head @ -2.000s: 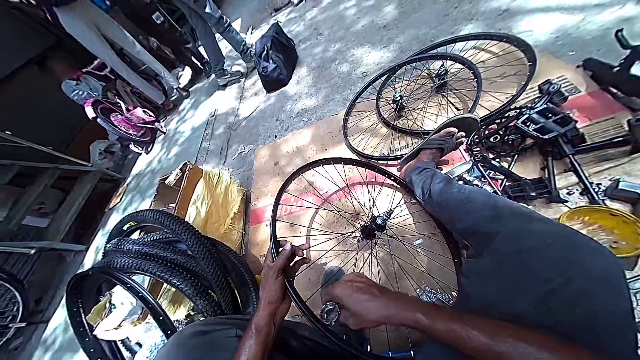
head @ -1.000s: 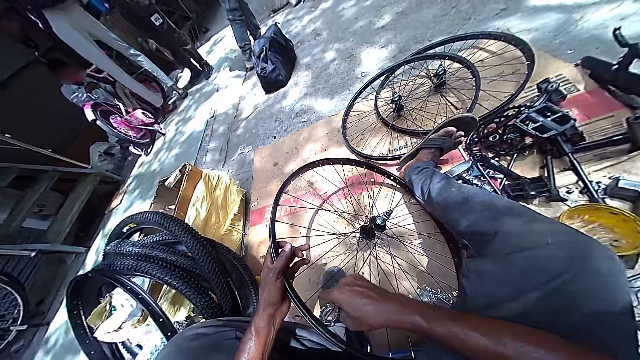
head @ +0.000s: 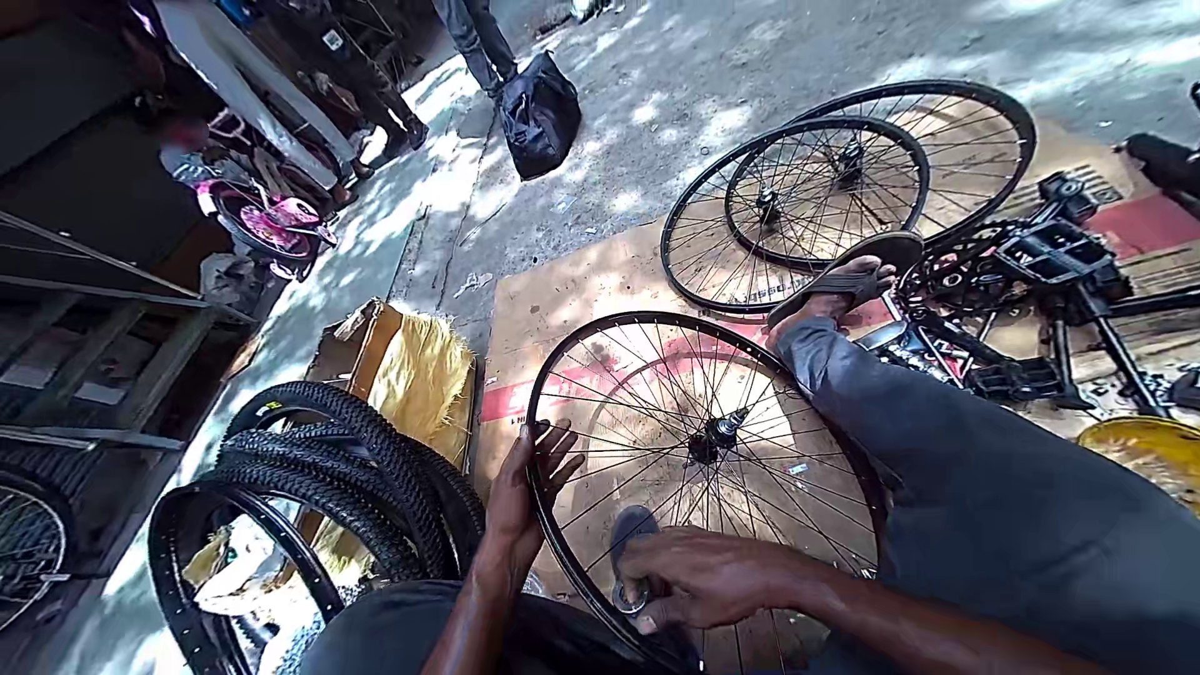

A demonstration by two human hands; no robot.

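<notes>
A spoked bicycle wheel (head: 656,319) with a black rim and no tire leans between my legs above flattened cardboard. My left hand (head: 534,478) grips the rim at its left side, fingers curled over the inner edge. Near the rim's lower left, my right hand (head: 703,574) holds a small round metal tool (head: 630,596), perhaps a spoke wrench, against the rim; its exact form is partly hidden by my fingers. The hub (head: 717,437) with its axle stands out at the wheel's middle. My sandalled foot (head: 844,281) rests beyond the wheel.
Two more spoked wheels (head: 670,225) lie on the cardboard (head: 525,300) ahead. Bicycle parts with pedals (head: 1055,251) and a yellow basin (head: 1139,450) are at right. Knobby tires (head: 375,441) and an open carton (head: 347,352) stand left. Farther off are a black bag (head: 540,117) and people.
A standing person's legs near the black bag have shifted. My hands stay at nearly the same places on the wheel.
</notes>
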